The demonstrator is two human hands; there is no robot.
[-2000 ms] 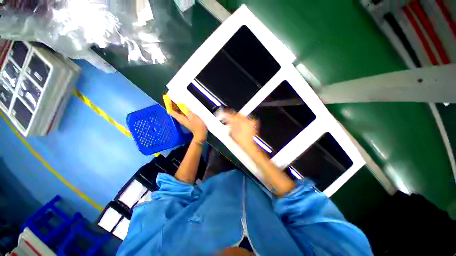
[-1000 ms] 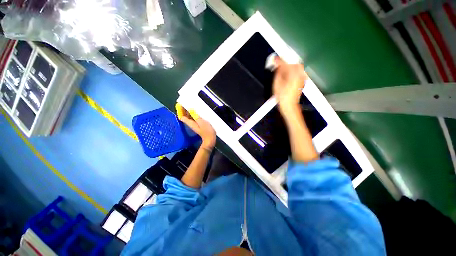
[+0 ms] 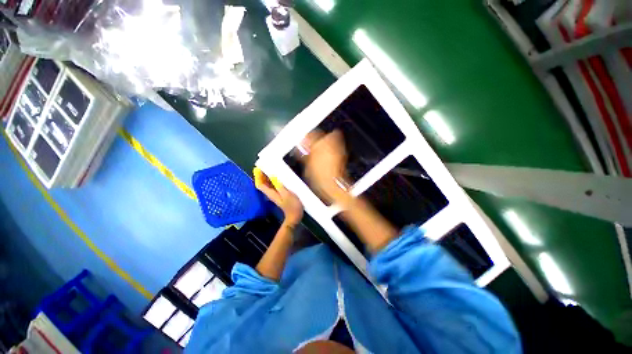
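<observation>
A white foam tray (image 3: 434, 226) lies slanted over the bench edge, with three openings that each hold a glossy black screen panel (image 3: 378, 128). My left hand (image 3: 284, 200), with yellow finger cots, holds the tray's near left edge. My right hand (image 3: 327, 166), blurred, is over the upper-left panel with a small white wiping cloth (image 3: 303, 147) in its fingers. The cloth is at that panel's left end. The hand and forearm hide part of this panel and part of the middle one.
Crumpled clear plastic (image 3: 149, 52) and a small white bottle (image 3: 283, 33) are on the green bench. A metal post (image 3: 533, 187) stands beyond the tray. A blue stool (image 3: 227, 195), black trays (image 3: 190, 280) and stacked six-opening foam trays (image 3: 52, 124) are on the floor. Red-edged trays (image 3: 603, 97) are at upper right.
My right hand has moved with the cloth from the panel's far right side to its left end. My left hand stays at the tray edge. The view has shifted, showing more of the bottle.
</observation>
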